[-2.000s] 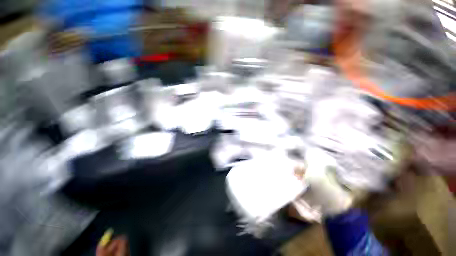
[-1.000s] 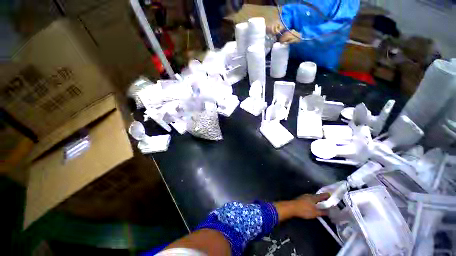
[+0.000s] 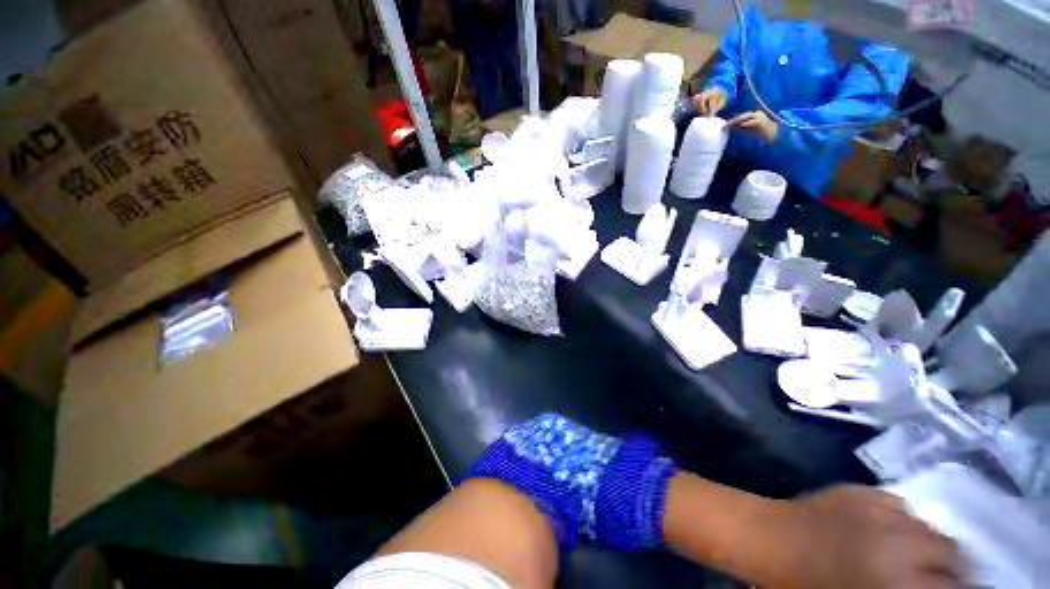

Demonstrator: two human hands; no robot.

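Note:
My left hand is bare and blurred, at the lower right, with a blue patterned cuff on the forearm. Its fingers point down and right beside a blurred white part; whether they grip it cannot be told. My right hand is not in view. White housing units with arms and flat bases stand on the black bench: one near the centre, one to its right, and one at the bench's left edge. More white parts lie heaped at the right.
Clear bags of small pieces lie by a white heap at the left. White round covers are stacked at the far side. A person in blue handles one stack across the bench. A large open carton stands left.
The view has shifted, and the bench items appear further right and lower. My left hand has moved right and down in the picture and looks larger. The white glimpsed tray-like parts are out of view.

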